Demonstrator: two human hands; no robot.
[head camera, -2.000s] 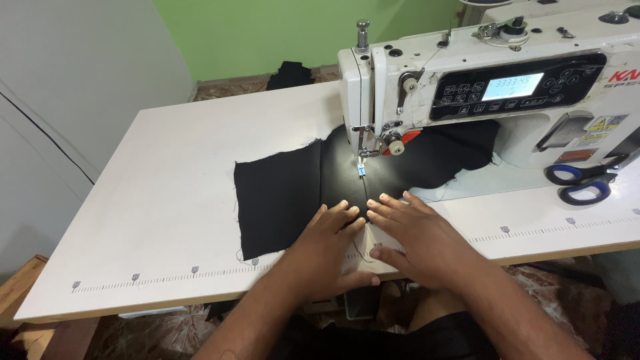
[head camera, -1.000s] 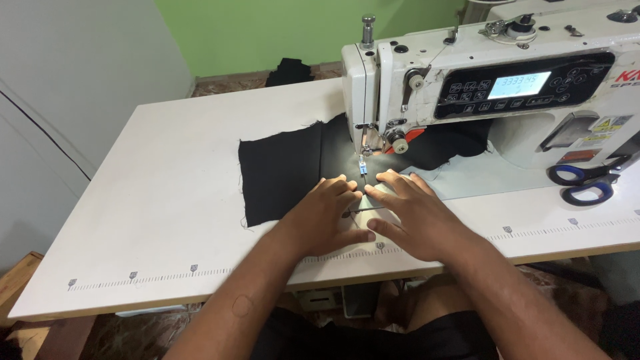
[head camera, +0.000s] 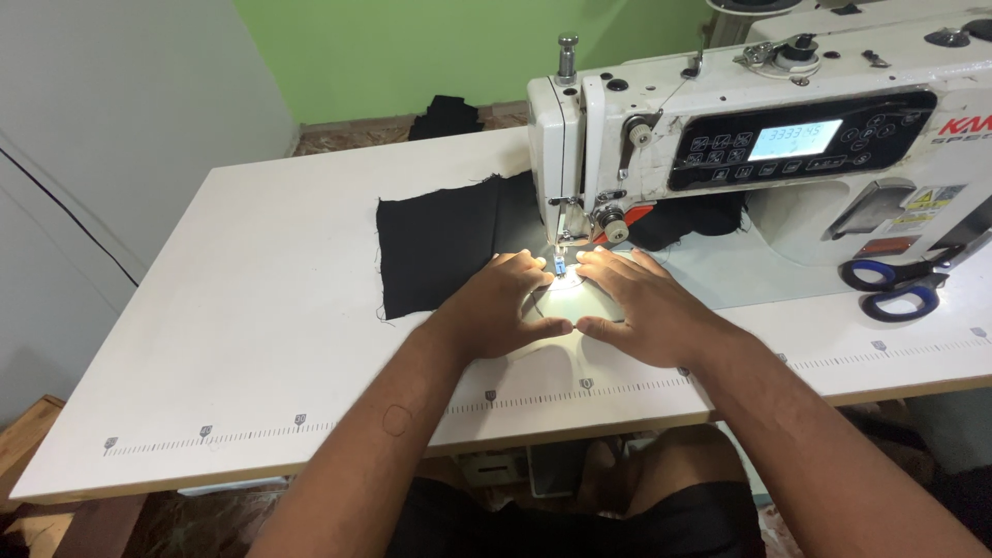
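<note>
Black fabric (head camera: 438, 248) lies flat under the head of a white sewing machine (head camera: 721, 132), with a seam line across it and frayed edges. Its right part shows beyond the needle area, under the arm. My left hand (head camera: 504, 302) rests at the fabric's near edge, left of the blue presser foot (head camera: 559, 266). On the other side of the foot is my right hand (head camera: 647, 306), its fingertips close to the near edge. Both hands lie palm down with fingers extended, thumb tips almost touching. Lamp light falls on the plate between them.
Blue-and-black-handled scissors (head camera: 899, 287) lie right of my right hand, by the machine base. A printed ruler scale (head camera: 535, 399) runs along the front of the white table (head camera: 271, 310). Another black cloth (head camera: 447, 118) is behind the table.
The black fabric has moved away from me under the presser foot, uncovering the plate between my hands. My hands have moved forward, close beside the foot.
</note>
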